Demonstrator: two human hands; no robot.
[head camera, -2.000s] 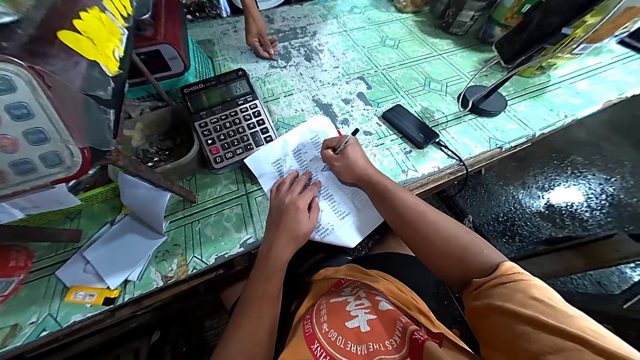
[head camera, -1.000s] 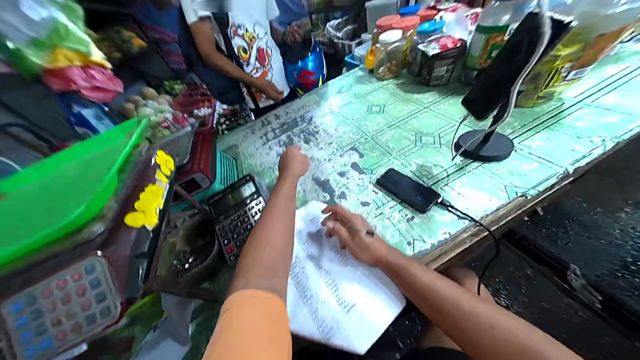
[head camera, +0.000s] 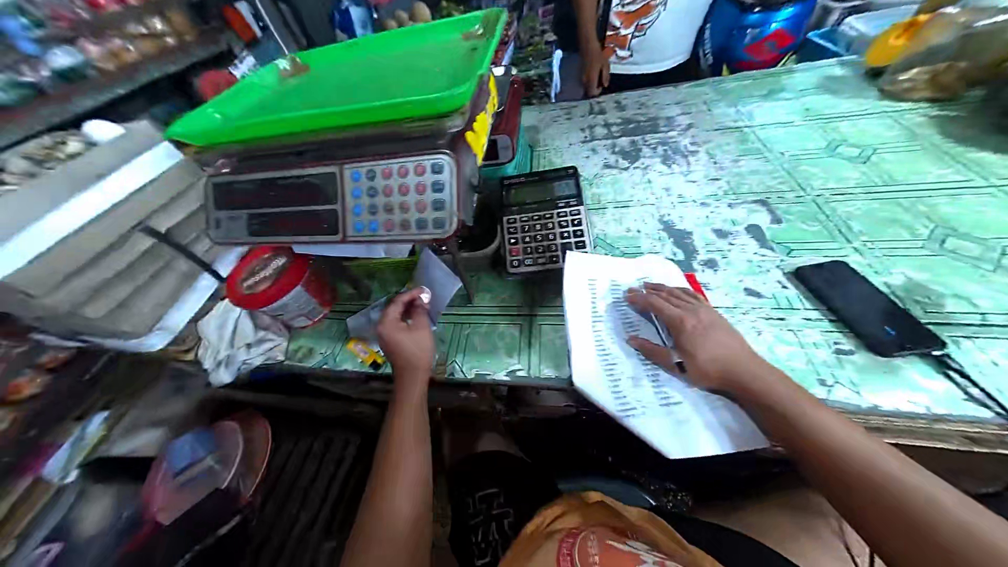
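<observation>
My left hand (head camera: 407, 329) pinches a small shiny round thing, seemingly a coin (head camera: 425, 294), between thumb and fingers, in front of grey-white paper slips (head camera: 441, 282). My right hand (head camera: 693, 335) lies with spread fingers on a white sheet with printed or written lines (head camera: 610, 339) at the counter's front edge. A thin pen lies under that hand, partly covered; whether the fingers grip it is not plain. Something red shows beside the sheet's upper right edge. A desk calculator (head camera: 545, 222) lies just beyond the sheet's upper left corner.
Left of the calculator stands a digital scale (head camera: 331, 197) with a green tray (head camera: 346, 83). A red-lidded tub (head camera: 279, 285) and a crumpled white cloth (head camera: 236, 339) are in front of it. A corded smartphone (head camera: 866, 307) lies right on the green counter (head camera: 787, 181). A person (head camera: 650, 35) stands across the counter.
My left hand has come back from its reach across the counter and is now by the paper slips, with a small shiny thing. My right hand stays at the sheet. The view has swung left.
</observation>
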